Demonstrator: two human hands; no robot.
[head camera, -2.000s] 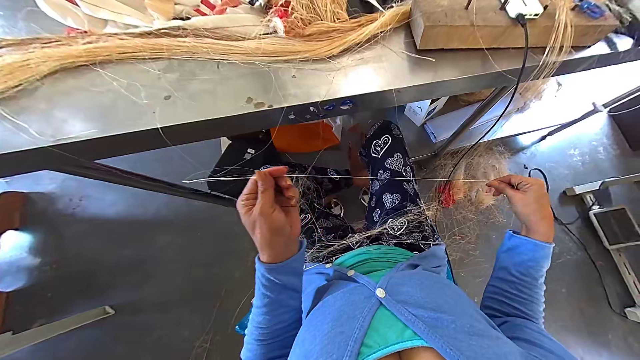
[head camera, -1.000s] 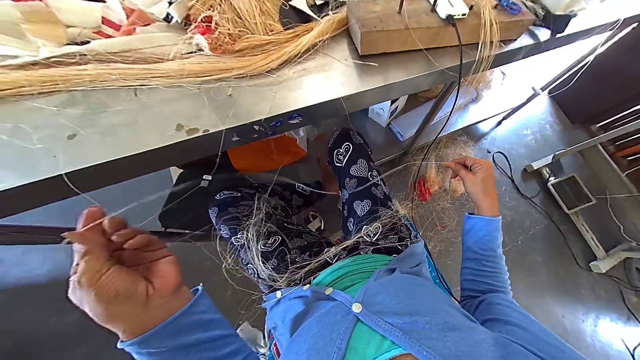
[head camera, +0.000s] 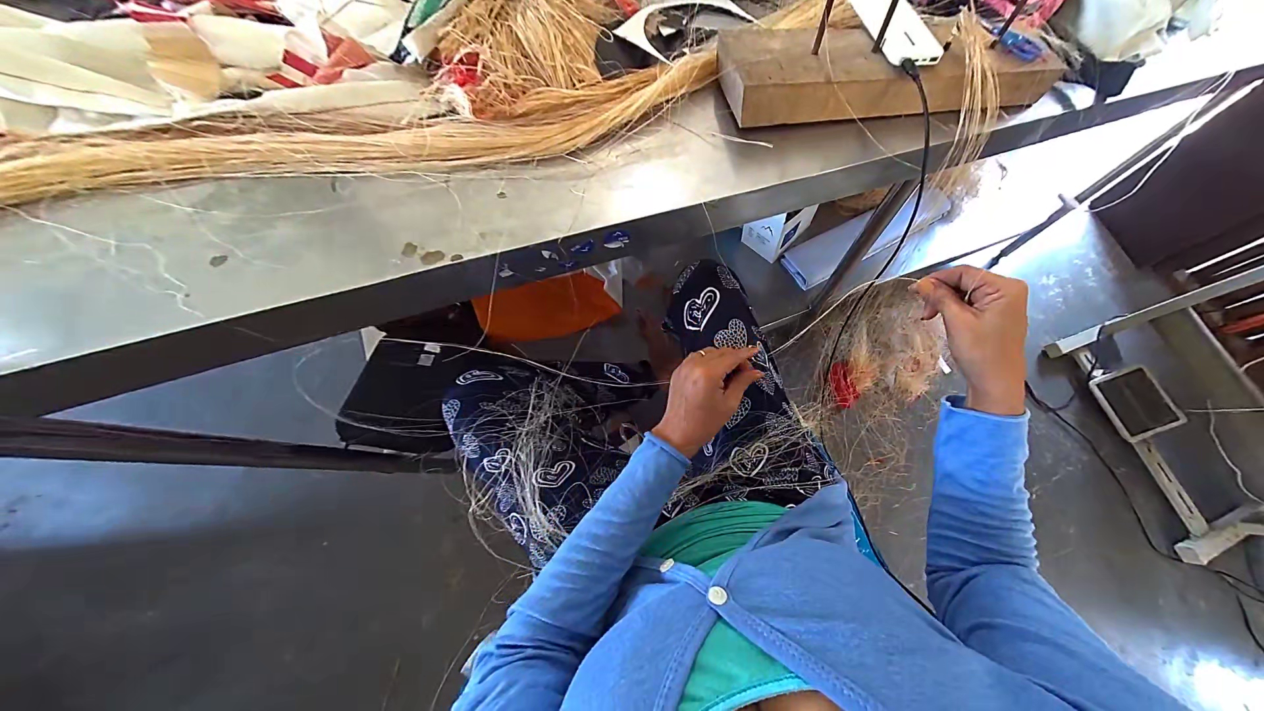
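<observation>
My left hand (head camera: 706, 395) is over my lap, its fingers pinched on a thin pale fiber strand (head camera: 839, 298). Up and to the right, my right hand (head camera: 978, 331) pinches the same strand between thumb and fingertips. The strand bows slightly between the hands and trails off to the left beyond my left hand. Loose tangled fibers (head camera: 538, 454) lie across my patterned trousers. On the metal table in front of me rests a long bundle of straw-colored fiber (head camera: 395, 138).
A wooden block (head camera: 829, 94) with upright metal spikes and a white device stands near the edge of the metal table (head camera: 326, 232). A black cable (head camera: 913, 197) hangs down from it. Below are an orange item (head camera: 548, 306), a black box-like thing (head camera: 400, 390) and a fiber heap (head camera: 894, 346).
My left hand has moved from the far left in toward my lap and my right hand. The right hand still holds its pinch on the strand. The view has shifted somewhat.
</observation>
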